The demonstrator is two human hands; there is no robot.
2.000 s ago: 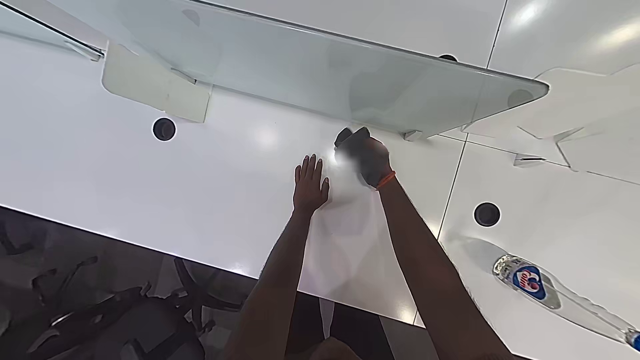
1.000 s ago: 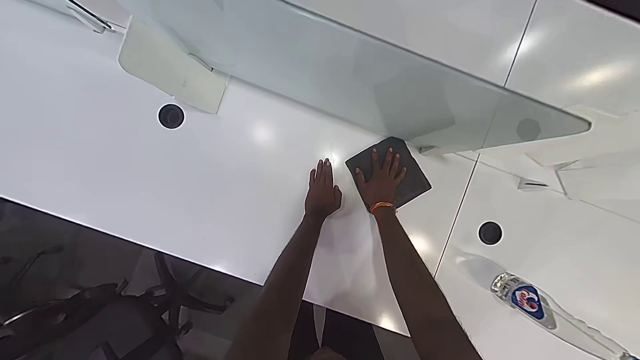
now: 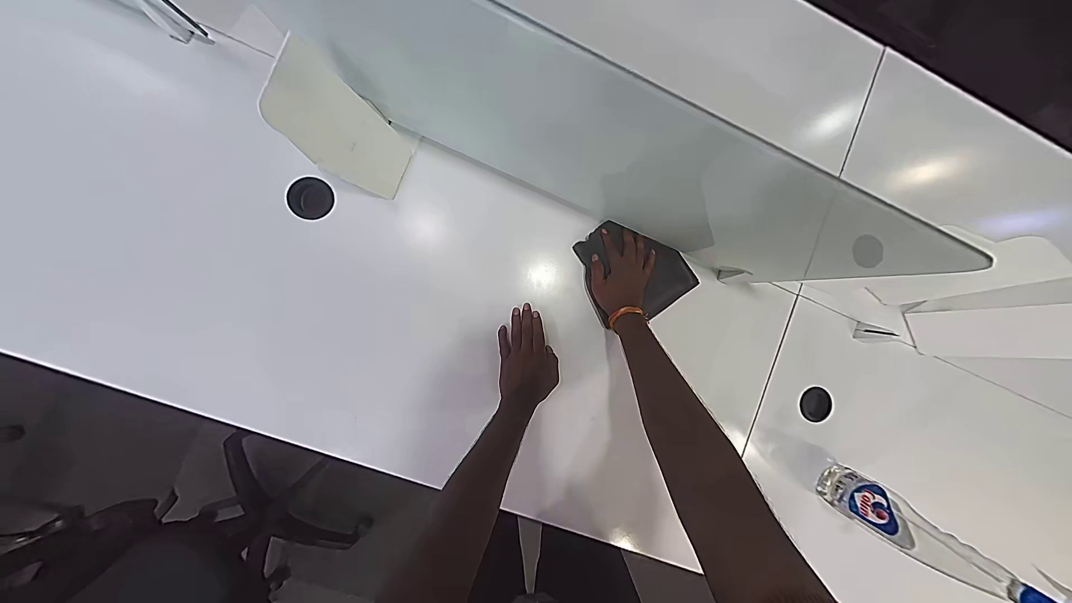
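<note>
Under my right hand (image 3: 622,270), which lies palm down with the fingers spread, is a dark cloth (image 3: 672,280) on the white tabletop (image 3: 377,335). The cloth is flat on its right side and bunched at its left edge, close to the foot of the glass partition (image 3: 586,126). An orange band circles my right wrist. To the left and nearer the front edge, my left hand (image 3: 528,356) rests on the bare tabletop and holds nothing.
A clear Colin spray bottle (image 3: 921,536) lies on its side at the lower right. Round black holes (image 3: 311,198) (image 3: 816,404) pierce the tabletop. A pale panel (image 3: 335,121) stands at the upper left by the partition. Dark chair bases (image 3: 276,511) show below the table's front edge.
Two seconds ago the cloth was bunched in my right hand; one second ago it lay spread under that hand. Now its left edge is bunched.
</note>
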